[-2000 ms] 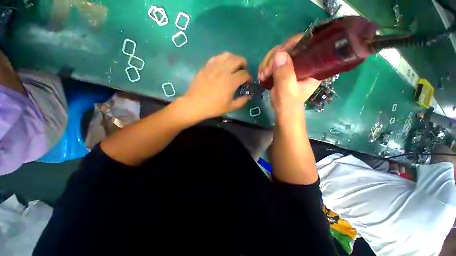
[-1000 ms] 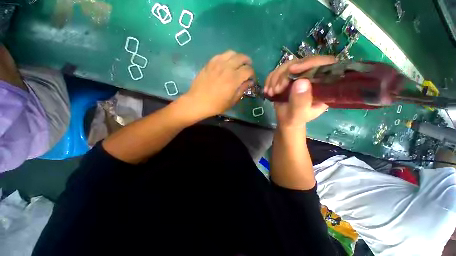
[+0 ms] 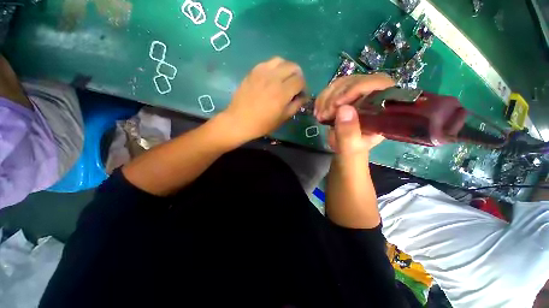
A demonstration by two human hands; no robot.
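Observation:
My right hand [image 3: 352, 114] is wrapped around the front of a dark red electric screwdriver [image 3: 415, 120], held nearly level with its tip end pointing left and its black cord leaving at the right. My left hand [image 3: 268, 96] is just left of the tip, fingers curled around a small dark electronic assembly [image 3: 300, 104], mostly hidden by the fingers. The tip of the tool is at the assembly; the exact contact is hidden. A heap of dark and silver assemblies [image 3: 397, 48] lies on the green bench behind my right hand.
White rounded frames [image 3: 220, 41] lie scattered on the green bench [image 3: 120, 54]. A pale rail [image 3: 460, 42] borders the bench, with a yellow block [image 3: 516, 111] beside it. A person in a white shirt [image 3: 451, 240] sits at right, another in purple [image 3: 27, 150] at left near a blue stool [image 3: 90, 153].
The screwdriver's rear end has swung down from upper right to nearly level, uncovering the heap behind it. My left hand stays in nearly the same place, around the small assembly.

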